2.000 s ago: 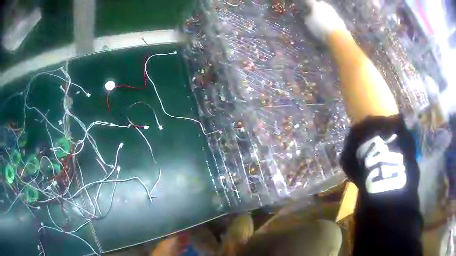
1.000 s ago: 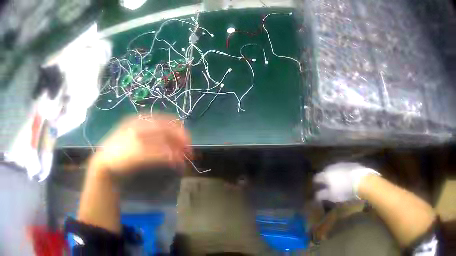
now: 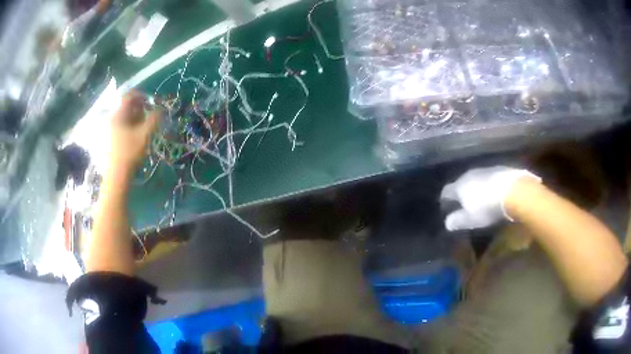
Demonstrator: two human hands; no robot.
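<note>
My bare left hand [image 3: 133, 128] is at the left edge of the tangled wired pieces [image 3: 197, 131] on the green top. Its fingertips are blurred, so I cannot tell if they hold anything. My right hand [image 3: 481, 198], in a white glove, is over the lap below the table edge. Its fingers are curled forward and a small gap shows between them; I see no part in them. White lead wires with small white tips spread right from the heap, and one lead [image 3: 252, 228] hangs past the table edge.
Clear plastic trays [image 3: 443, 131] with wired parts are stacked at the right of the green top [image 3: 311, 148]. A crumpled white wrapping [image 3: 52, 238] lies at the left. Blue stools [image 3: 415, 294] stand below. A white disc [image 3: 269, 42] with a dark red lead lies further back.
My left hand has moved from the table's front edge up to the heap's left side. My right hand came down from over the trays to the lap and has since shifted slightly.
</note>
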